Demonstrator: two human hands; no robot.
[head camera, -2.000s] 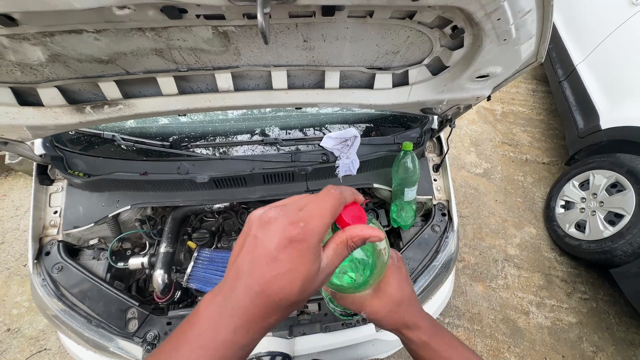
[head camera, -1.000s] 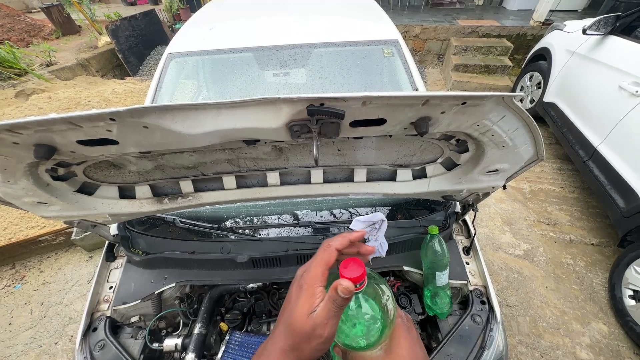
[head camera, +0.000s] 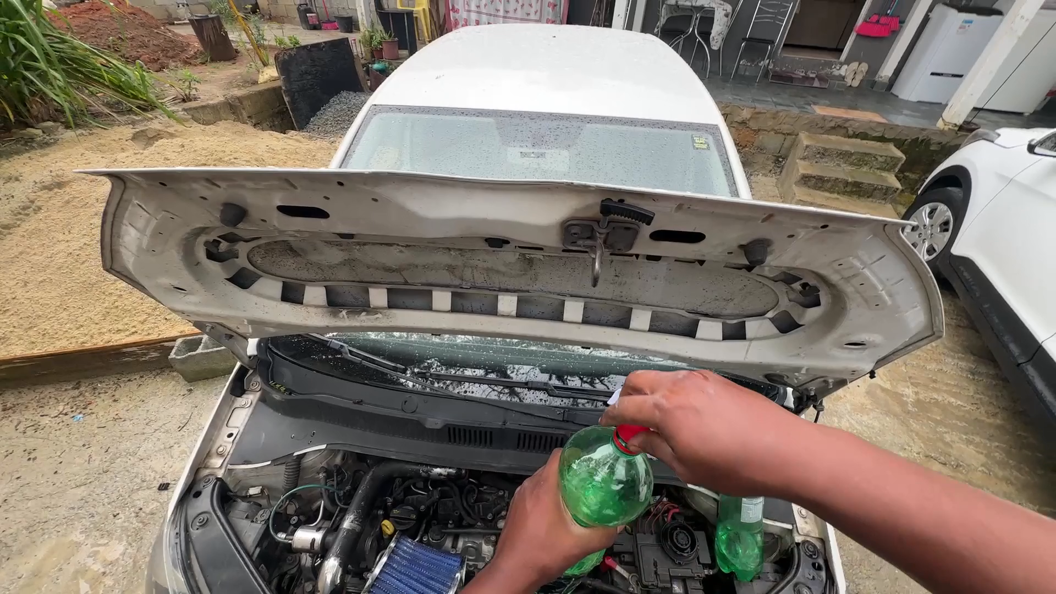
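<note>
My left hand (head camera: 549, 524) is wrapped around the body of a green plastic bottle (head camera: 606, 487) above the engine bay. The fingers of my right hand (head camera: 693, 425) close on the bottle's red screw cap (head camera: 629, 437), at the tilted neck. A second green plastic bottle (head camera: 739, 540) stands at the right side of the engine bay, its top hidden behind my right forearm. A bit of white cloth shows behind my right fingers. Below and left of my left hand lies a blue pleated air filter (head camera: 417, 568), beside a metal intake pipe (head camera: 355, 511).
The raised white car hood (head camera: 511, 239) spans the view above the engine bay, with its latch hook (head camera: 596, 260) hanging down. Wiper arms (head camera: 511, 384) lie at the windshield's base. Another white car (head camera: 1006, 239) is parked at the right; a concrete block (head camera: 200, 357) sits at left.
The view has tilted up strongly. My right hand, with its forearm now reaching in from the right, is on the red cap; my left hand still holds the bottle. The cloth is now mostly hidden.
</note>
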